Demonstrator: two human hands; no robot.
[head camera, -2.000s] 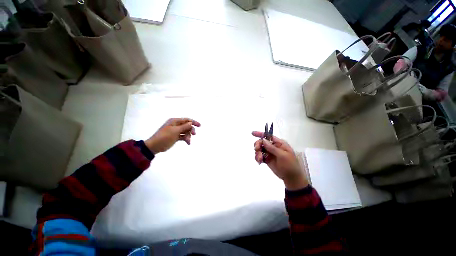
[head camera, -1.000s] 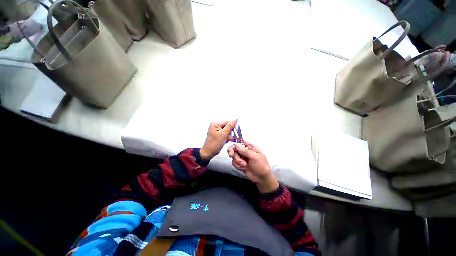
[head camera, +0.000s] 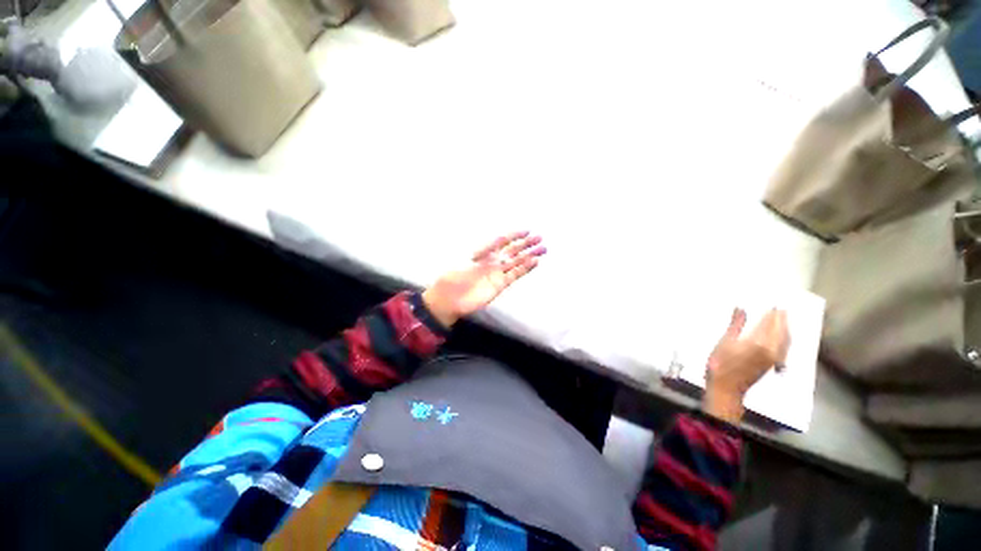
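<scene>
The large bright white sheet (head camera: 602, 248) lies on the table, and its crumpled near edge hangs at the table's front. My left hand (head camera: 486, 278) is over that edge, palm up, fingers spread, with nothing in it. My right hand (head camera: 747, 353) is over the small white stack (head camera: 801, 371) at the right front. It is blurred, with the thumb apart from the fingers. The small dark pointed tool does not show; my palm may hide it.
Taupe tote bags stand at the right (head camera: 861, 161) and upper left (head camera: 242, 86). A white stack (head camera: 145, 129) lies beside the left bag. The table's front edge runs diagonally above a dark floor with a yellow line (head camera: 81, 409).
My hands were together at the dark tool and are now apart. My right hand has moved right to the small stack; my left hand has opened. The view has shifted, and the tool no longer shows.
</scene>
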